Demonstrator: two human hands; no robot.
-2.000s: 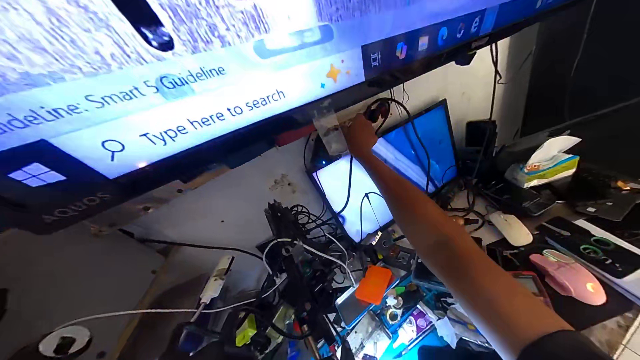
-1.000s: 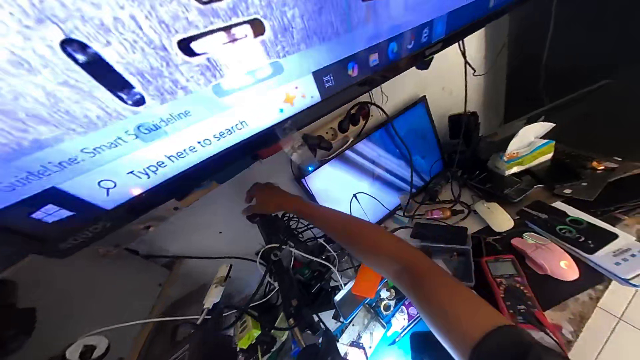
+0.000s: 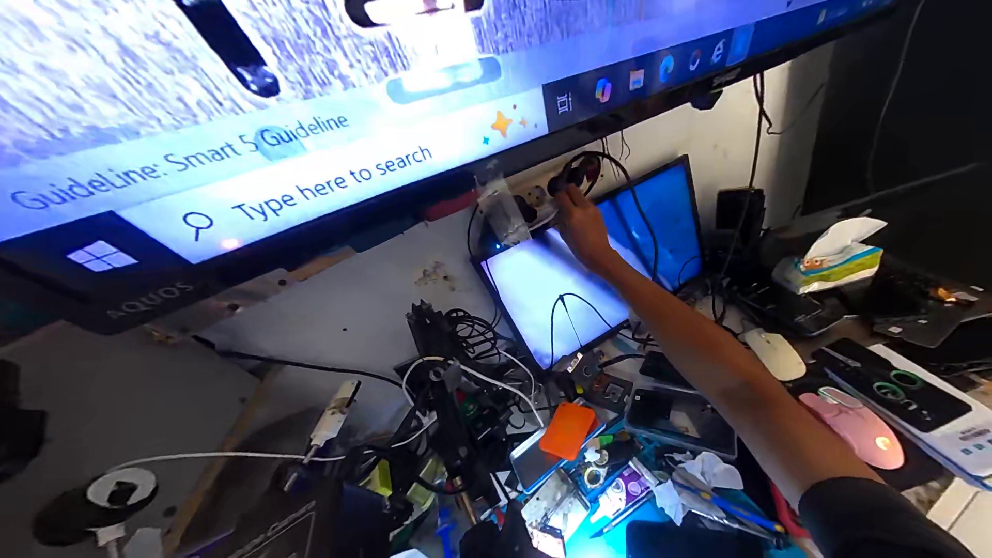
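Observation:
My right hand [image 3: 583,225] reaches up past a lit monitor [image 3: 542,287] to a power strip [image 3: 535,195] on the wall. Its fingers are at a black plug [image 3: 564,182] there; whether they grip it or only touch it is hard to see. A black cable loops from that spot down over the monitor. Clear tape or plastic [image 3: 504,208] hangs beside the strip. My left hand does not show in the view.
A large television [image 3: 333,155] spans the top. Below lie an orange pad [image 3: 568,431], phone parts and tangled cables. A white mouse [image 3: 775,354], a pink mouse [image 3: 856,430] and a tissue box [image 3: 833,267] stand at the right.
One second ago my right hand was lower and further left, above the black cables by the wall. Now it is back up at the power strip, near where it was two seconds ago.

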